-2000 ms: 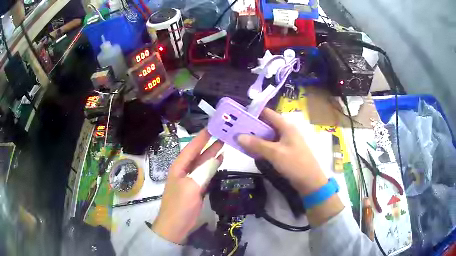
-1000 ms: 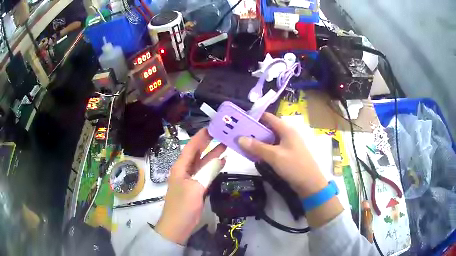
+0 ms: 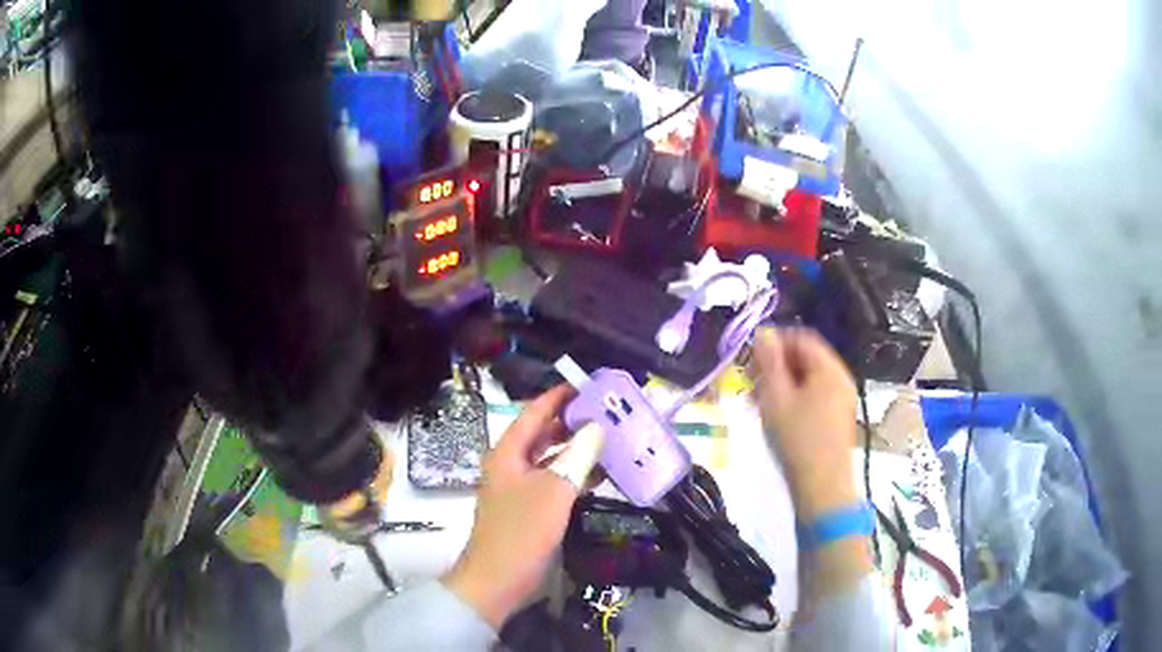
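Observation:
A purple power strip [image 3: 641,446] is held in my left hand [image 3: 525,490], tilted, with its outlets facing up. A white wrap is on a finger of this hand. The strip's purple cord [image 3: 743,324] runs up behind it. My right hand [image 3: 805,405] is off the strip, at its right near the cord, fingers bent close together; whether it pinches anything is unclear. Below the strip, a black housing [image 3: 619,541] with wires lies on the white sheet, beside a coiled black cord [image 3: 724,548].
A large black electric screwdriver [image 3: 312,420] looms at the left, its tip above the sheet. Red-handled pliers [image 3: 920,568] lie at the right. A blue crate with clear bags [image 3: 1019,510] stands far right. Red digital displays [image 3: 437,229] and a white-black cup [image 3: 493,134] are behind.
My right hand has let go of the strip and moved right and up. The strip has turned more upright in my left hand. The screwdriver has come into view. The camera view has shifted.

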